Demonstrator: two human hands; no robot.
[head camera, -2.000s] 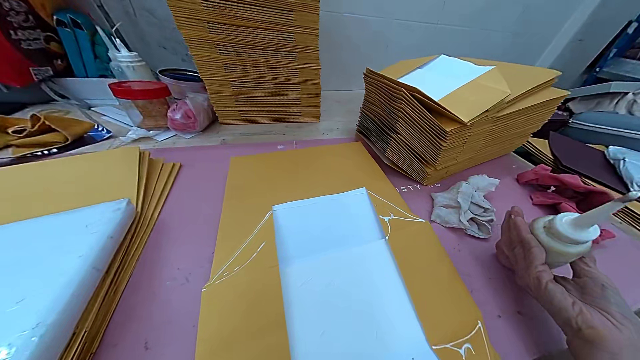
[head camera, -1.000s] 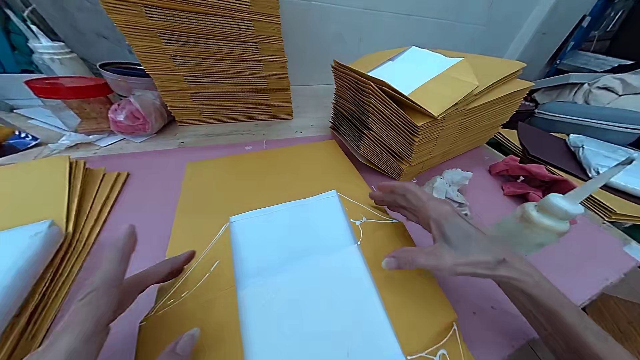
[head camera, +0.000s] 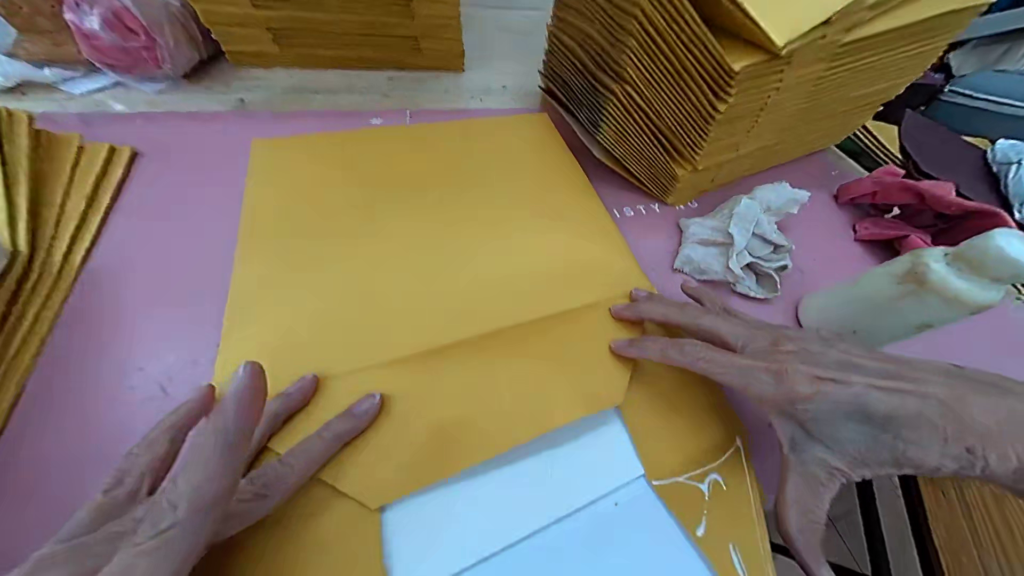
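A yellow-brown paper sheet lies on the pink mat, with a folded flap of the same paper across it. Below the flap shows a white rectangular panel. White glue lines run over the paper at the lower right. My left hand rests with spread fingers at the flap's left end. Fingertips of my right hand touch the flap's right end, the thumb apart. Neither hand grasps anything. A whitish glue bottle lies on its side behind my right hand.
A tall stack of folded yellow-brown paper stands at the back right, another stack at the back left. More folded sheets lie at the left edge. A crumpled whitish cloth and a red cloth lie at the right.
The paper's flap now lies folded over the top of the white panel, covering the upper glue lines seen before. The bottle, in my right hand two seconds ago, lies on the mat. The view has moved closer.
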